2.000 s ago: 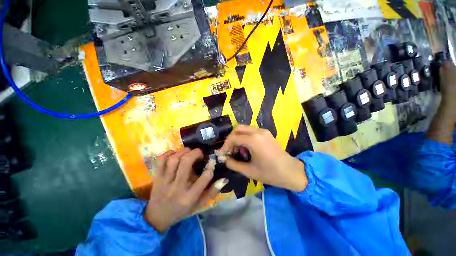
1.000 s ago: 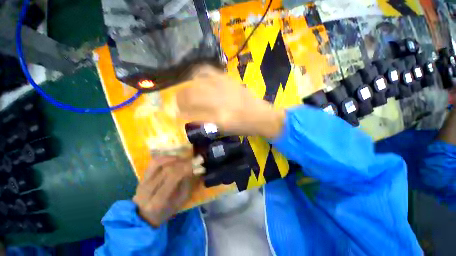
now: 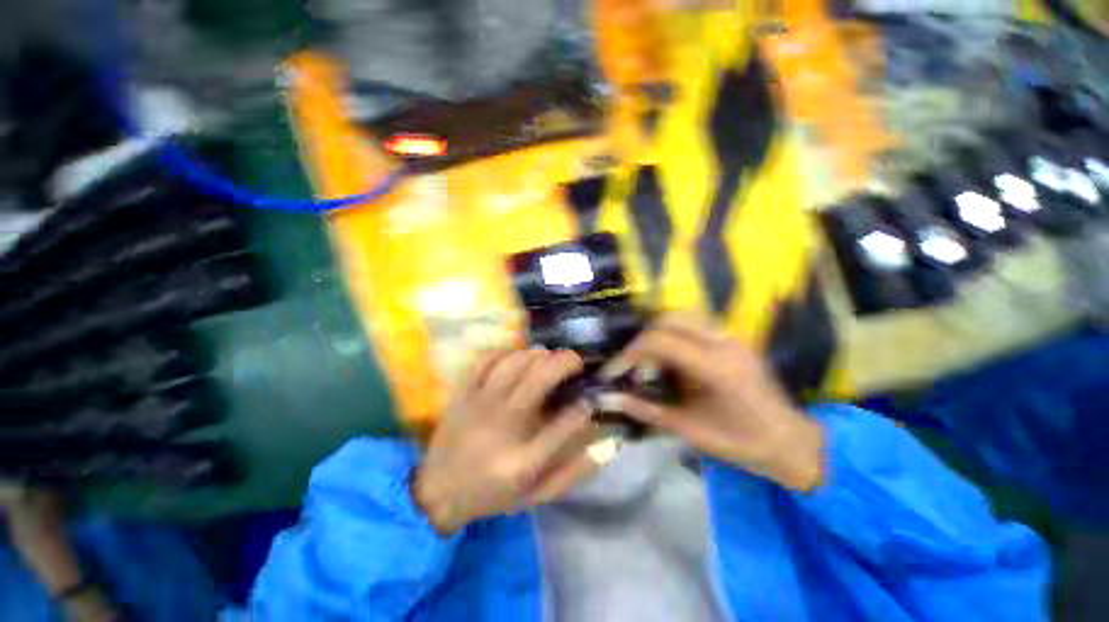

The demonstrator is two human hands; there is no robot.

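The picture is blurred. A black housing with a bright white square (image 3: 566, 270) lies on the orange-yellow board (image 3: 444, 286). A second housing with a duller pale square (image 3: 584, 326) lies just below it, nearer me. My left hand (image 3: 517, 425) and my right hand (image 3: 718, 395) meet below these two, fingertips close together on another dark housing (image 3: 651, 379). The fingers hide most of that part; whether it carries a square cannot be told. A pale spot, apparently a finger cot, shows at my left fingertips.
A dark fixture with a glowing red-orange light (image 3: 416, 145) stands beyond, with a blue hose (image 3: 262, 201) at its left. Dark housings (image 3: 110, 328) fill the left side. Housings with white squares (image 3: 882, 249) line the right. Another person's arm (image 3: 43, 547) shows at lower left.
My right hand has come back from near the fixture to beside my left hand, fingers on the nearest housing. The view has shifted, and an arm now shows at lower left.
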